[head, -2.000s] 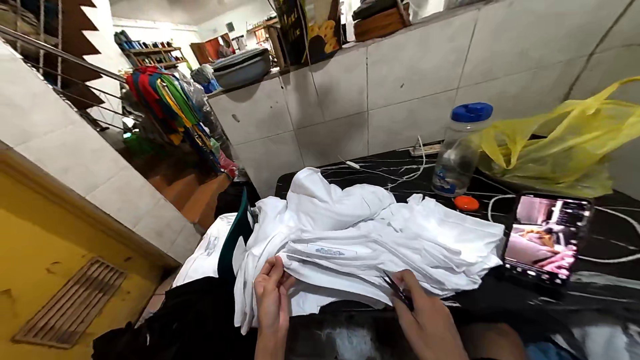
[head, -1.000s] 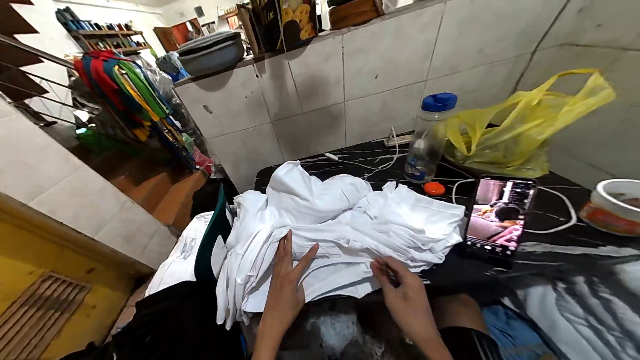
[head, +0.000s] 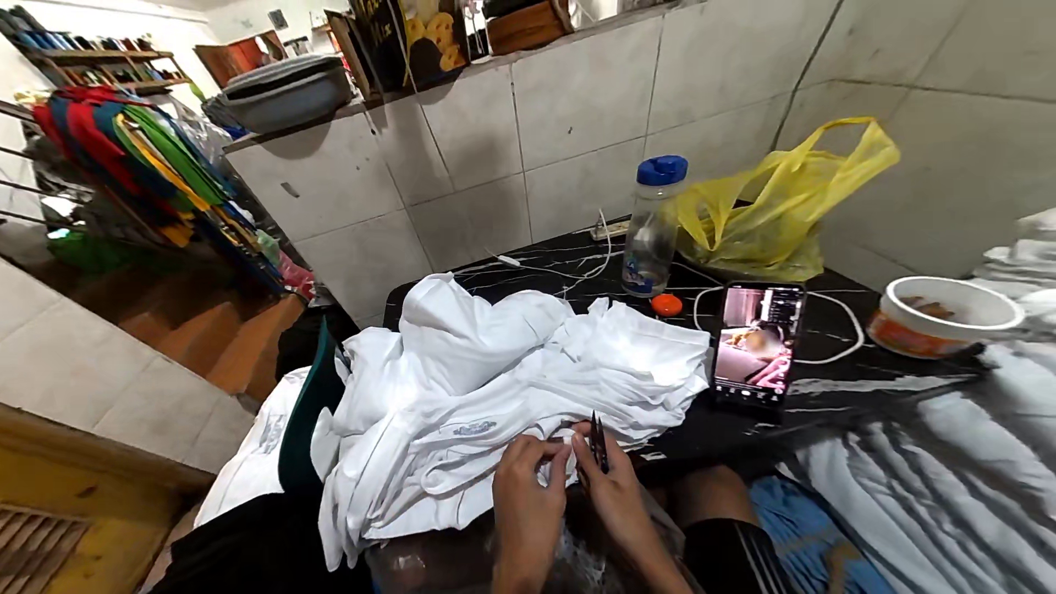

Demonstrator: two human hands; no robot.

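Note:
White garments [head: 495,363] lie bunched on the black marble-patterned table and hang over its near edge; one bears a small grey printed or stitched mark. My left hand [head: 532,487] pinches the near edge of the white cloth between thumb and fingers. Close beside it on the right, my right hand [head: 606,474] holds small dark thread snips [head: 598,445], their points upward, with its fingertips at the same bit of cloth. Whether the blades touch the cloth cannot be told.
Right of the garments lie a lit phone [head: 757,342], an orange cap [head: 667,305] and a white cable. Behind stand a clear bottle [head: 649,239] and a yellow plastic bag [head: 767,214]. A white tub [head: 945,318] and more white cloth [head: 924,478] are at the right.
My hands were apart on the garments; now they are together at the cloth's near edge. My left hand has moved right. The snips show more plainly.

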